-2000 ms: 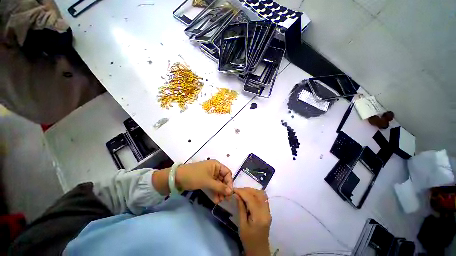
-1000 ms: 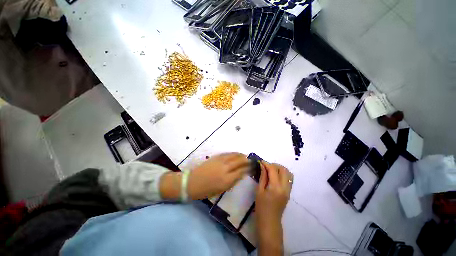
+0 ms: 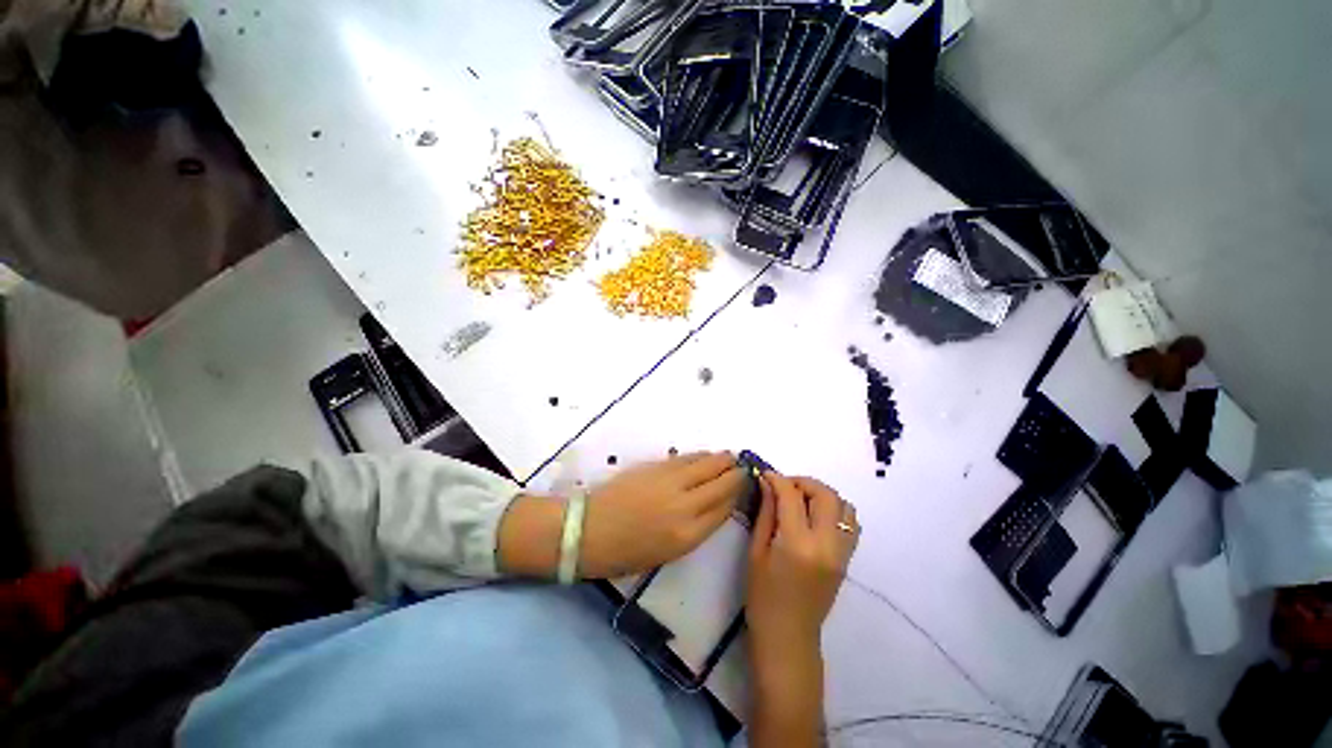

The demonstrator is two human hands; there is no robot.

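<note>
A black front housing (image 3: 660,639) with a large rectangular window lies tilted at the table's front edge, before my body. My left hand (image 3: 657,512), with a pale bangle at the wrist, has its fingertips on the housing's solid far end. My right hand (image 3: 801,548), with a ring, pinches at the same end; the fingertips of both hands nearly meet there. The fingers hide most of that end, and any small part between them is too small to make out.
Beyond lie a larger golden-yellow pile (image 3: 529,219), a smaller yellow pile (image 3: 656,275) and stacked housings (image 3: 760,110). To the right are a line of small black pads (image 3: 881,415), a dark granular patch (image 3: 935,300) and another housing (image 3: 1074,548). A person's sleeve (image 3: 102,22) shows top left.
Both hands have moved from near the housing's window to its far end, and the fingertips now rest there. In the last second they have barely moved. The view has shifted slightly.
</note>
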